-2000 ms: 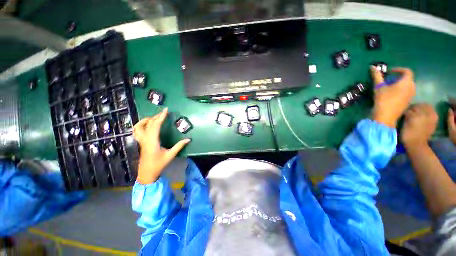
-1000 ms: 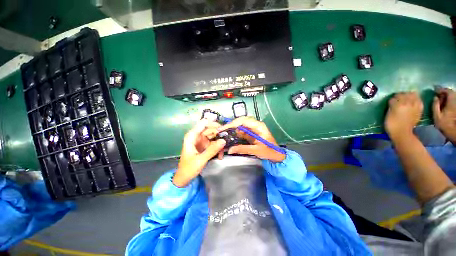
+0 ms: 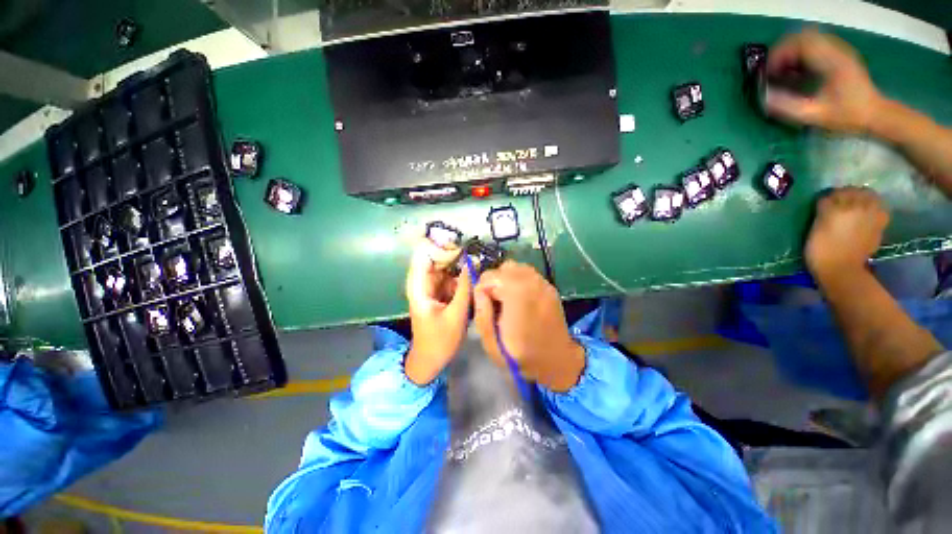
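My left hand holds a small black electronic unit above the bench's near edge, in front of the test box. My right hand grips a thin blue hand tool, its upper end at the unit. The fingers partly hide the unit, so the exact contact is not clear. A pale square frame with a dark edge lies just beyond my hands. Another pale square piece lies by my left fingertips, partly covered.
The black test box with a red switch stands ahead. A black tray, partly filled, is at left. Loose units lie left and right. Another person's hands are at right, one over the units. Leads run to the bench edge.
Since two seconds ago, both my hands have come together with a unit and the tool. In the last second, my right hand turned the tool steeper. The other person's hand reached over the right units.
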